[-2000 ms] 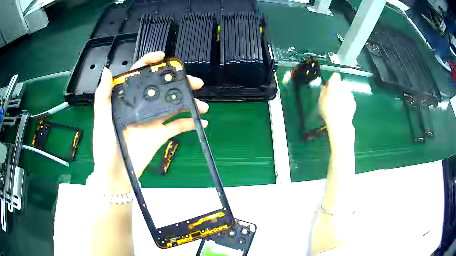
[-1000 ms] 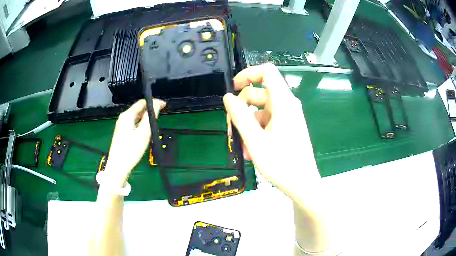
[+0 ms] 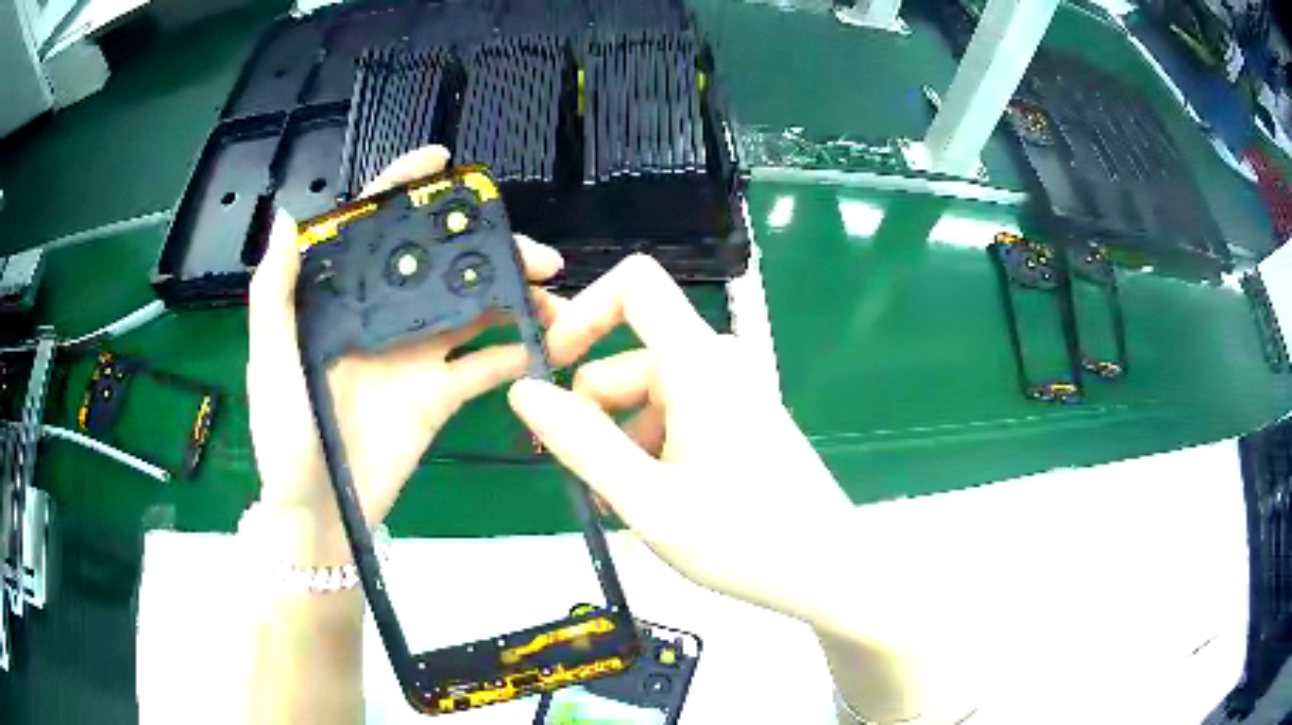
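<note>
A black phone middle frame (image 3: 404, 290) with gold-orange patches and three round camera openings is held up near the centre, camera end at the top. My left hand (image 3: 383, 411) is behind it and grips its upper part by the edges; my fingers show through the see-through window. My right hand (image 3: 666, 425) has thumb and forefinger at the frame's right long edge. Another frame (image 3: 659, 677) lies on the white mat, partly hidden behind the held one.
A black tray (image 3: 206, 241) with upright stacked frames (image 3: 517, 113) stands behind. One frame (image 3: 106, 397) lies on the green bench (image 3: 879, 340) at left, two frames (image 3: 1034, 319) at right beside another dark tray (image 3: 1134, 170). A white post (image 3: 992, 85) rises at the back. White mat (image 3: 1063, 567) in front.
Two seconds ago my right hand was at a frame on the bench to the right. One second ago both hands held a frame upright; now the held frame is lower and further left, with my left hand behind it.
</note>
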